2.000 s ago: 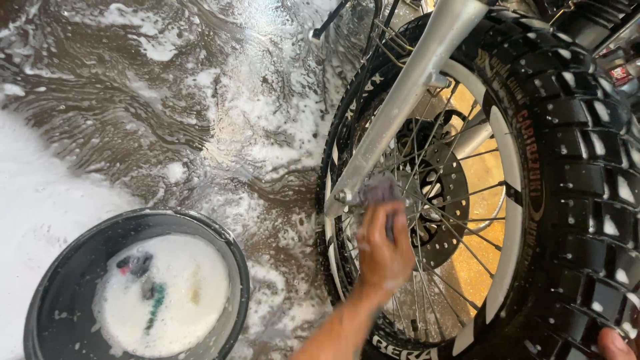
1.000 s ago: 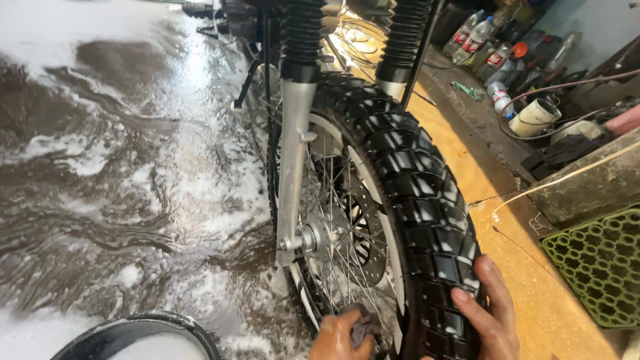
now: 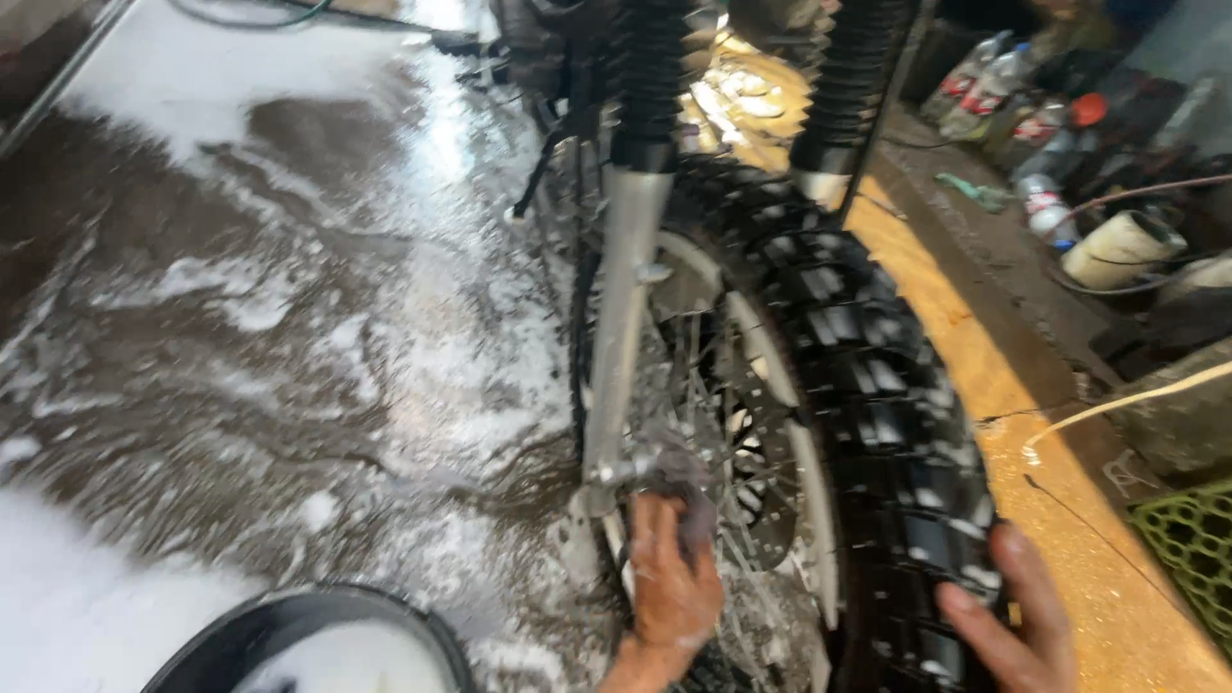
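My left hand (image 3: 671, 577) is at the hub of a motorcycle's spoked front wheel, closed on a wet grey-purple cloth (image 3: 688, 481). The cloth lies against the hub and spokes, just right of the lower end of the silver fork leg (image 3: 621, 318). My right hand (image 3: 1025, 611) holds the outer side of the knobby black tyre (image 3: 885, 433), thumb on the tread. Suds cling to the tread blocks. At the bottom left, partly cut off by the frame, stands a black bucket (image 3: 438, 640) with white foam in it. Motion blurs the wheel and cloth.
Foamy water covers the dark floor (image 3: 318, 404) on the left. A yellow floor strip (image 3: 1068, 539) runs along the right of the wheel. Beyond it are plastic bottles (image 3: 982, 91), a whitish container (image 3: 1121, 250), a hose and a green plastic crate (image 3: 1189, 549).
Since one second ago, my left hand has moved with the cloth from the lower spokes up to the hub. My right hand stays on the tyre. The view has swung since the earliest frame.
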